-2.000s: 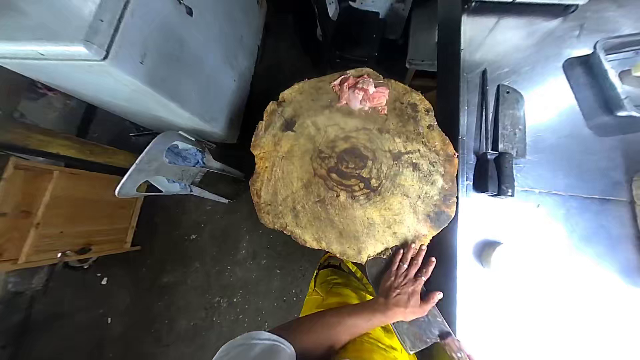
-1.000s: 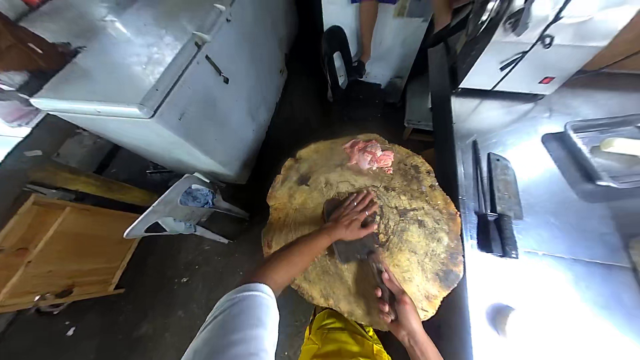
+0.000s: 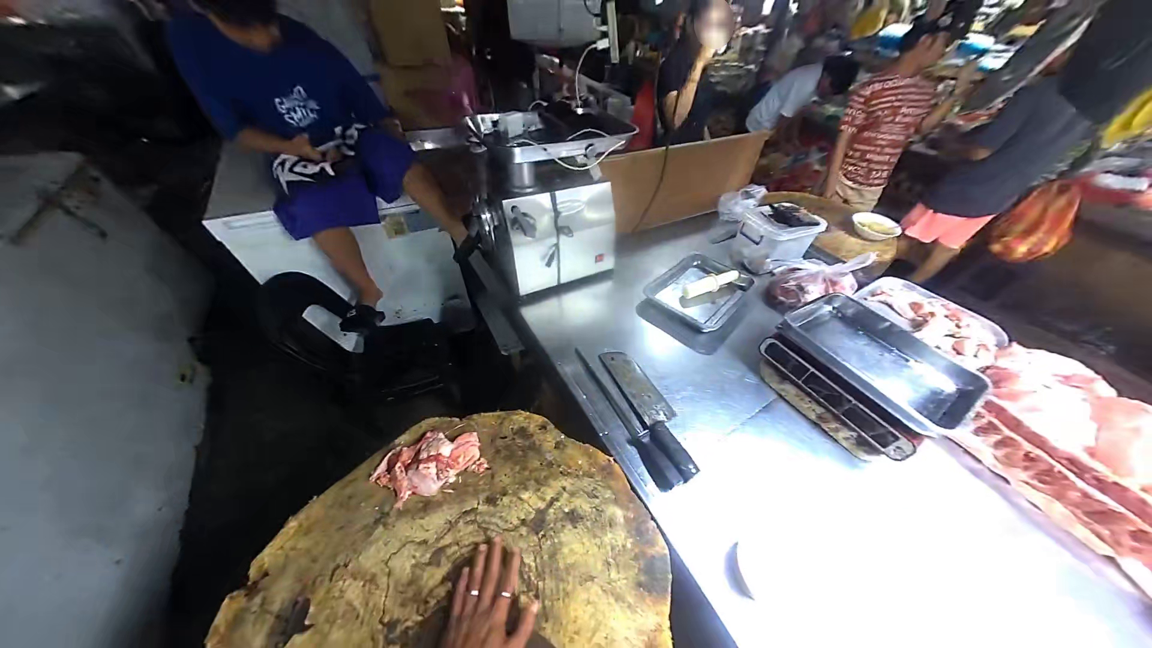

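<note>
My left hand (image 3: 490, 598) lies palm down near the bottom edge, over the round wooden chopping block (image 3: 558, 513), its fingers slightly spread and rings on two of them. A dark patch shows beside its thumb, too cut off to make out. Up and to the left of the hand, a small heap of raw meat scraps (image 3: 427, 465) sits on the block. My right hand is out of view. On the steel table to the right, a cleaver (image 3: 637, 387) and a slender dark tool, perhaps a sharpening steel (image 3: 606, 389), lie side by side, handles toward me.
The steel table (image 3: 720, 396) bears a tray with a pale stick (image 3: 697, 310), a stacked metal tray (image 3: 886, 360), bagged meat (image 3: 810, 286) and large meat slabs (image 3: 1071, 450). A steel machine (image 3: 558, 234) stands behind. A seated person (image 3: 297, 117) is beyond the block; others stand farther right.
The view has tilted up strongly. My right hand, on a dark handle over the block one second ago, has left the view. My left hand was below the block's edge two seconds ago, then over it.
</note>
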